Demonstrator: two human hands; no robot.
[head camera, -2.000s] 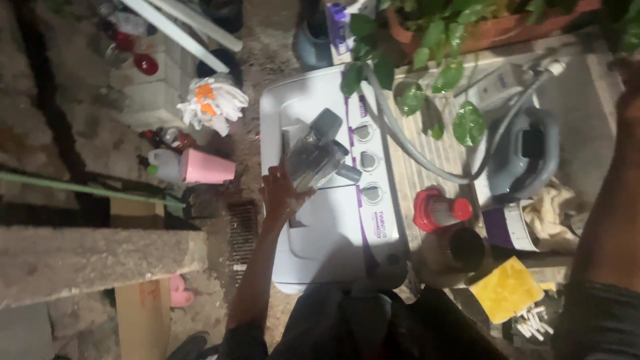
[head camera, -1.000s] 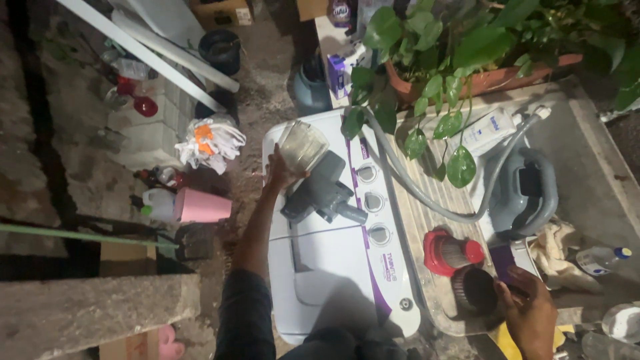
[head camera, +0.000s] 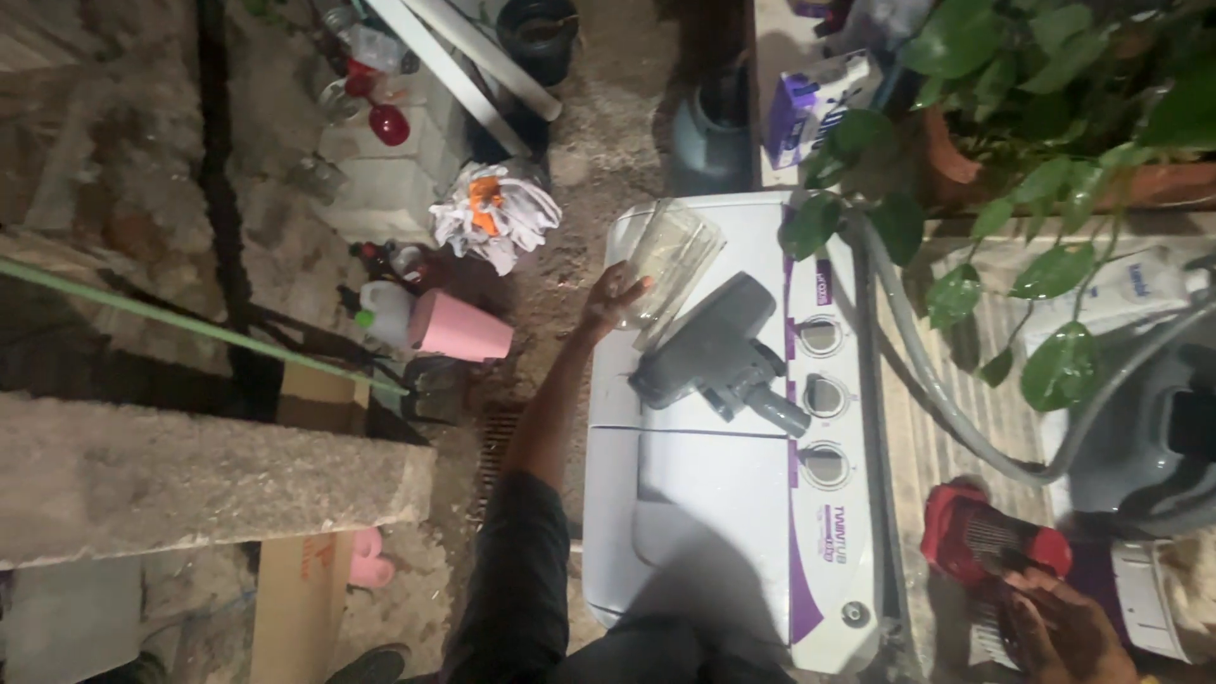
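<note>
My left hand (head camera: 616, 299) grips the edge of a clear plastic container (head camera: 673, 266) over the top left of a white twin-tub washing machine (head camera: 703, 532). Beside the container, a dark grey vacuum floor head (head camera: 712, 351) lies on the machine's lid, its short neck toward the three control knobs. My right hand (head camera: 1069, 627) is at the lower right, its fingers at a dark ribbed part (head camera: 993, 622) just below a red vacuum filter part (head camera: 983, 537) on the ribbed counter. The fingers partly hide the dark part, so its full shape cannot be told.
A grey hose (head camera: 912, 361) curves over the counter, near a grey vacuum body (head camera: 1149, 427) and a leafy potted plant (head camera: 1054, 275). A purple and white box (head camera: 817, 109) stands behind. Left of the machine are a pink bucket (head camera: 463, 326), crumpled white cloth (head camera: 499, 214) and a concrete ledge (head camera: 209, 480).
The clear container and the grey floor head were together near my left hand; now the container is apart from the head. My right hand has come into view and reached the dark ribbed part.
</note>
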